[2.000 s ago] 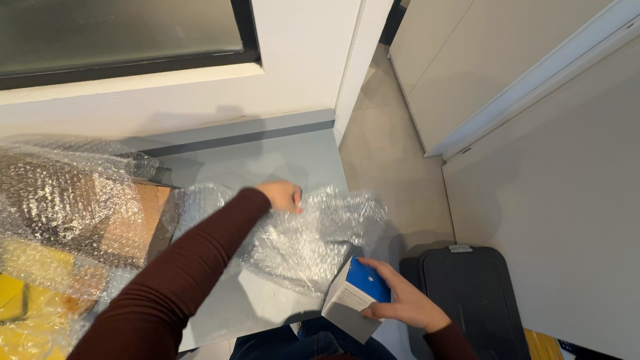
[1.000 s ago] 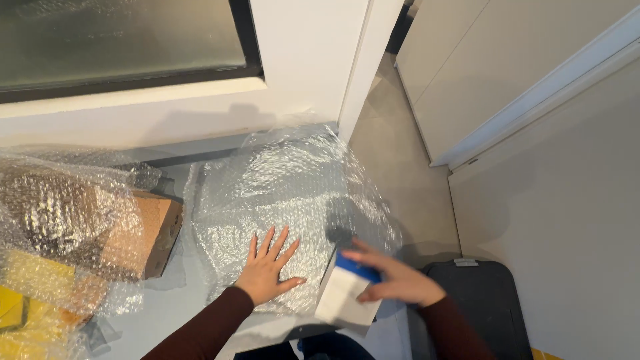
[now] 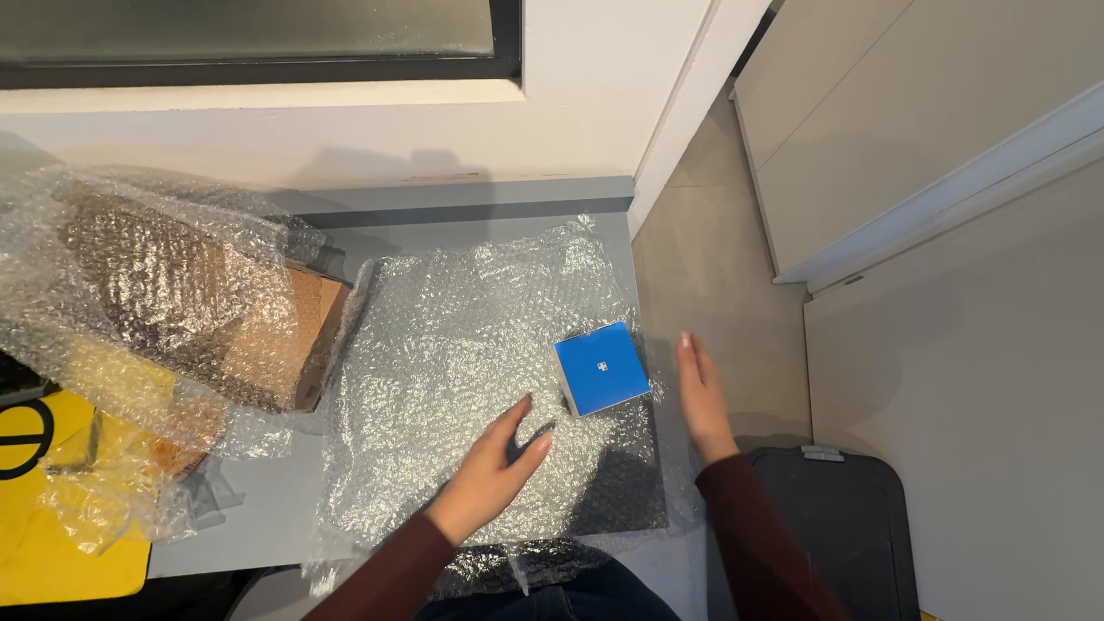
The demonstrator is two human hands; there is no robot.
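Note:
A small box with a blue top (image 3: 603,368) and pale sides stands on the right part of a spread sheet of bubble wrap (image 3: 448,345). My left hand (image 3: 492,470) hovers just left of and below the box, thumb and fingers apart, holding nothing. To the right of the box is my right hand (image 3: 703,397), empty, its fingers extended, just past the edge of the grey tabletop. The wrap lies flat over the tabletop, and its near edge hangs over the front toward my lap.
More bubble wrap (image 3: 172,285) covers a cardboard box (image 3: 319,336) at the left. Near it lies a yellow item (image 3: 78,552) with black markings. A dark lidded bin (image 3: 828,535) stands on the floor at the right. A wall with a window borders the table's back.
The bunched wrap has been spread flat. The box, in my right hand before, now stands on the wrap farther from me, let go. My right hand has moved to its right side.

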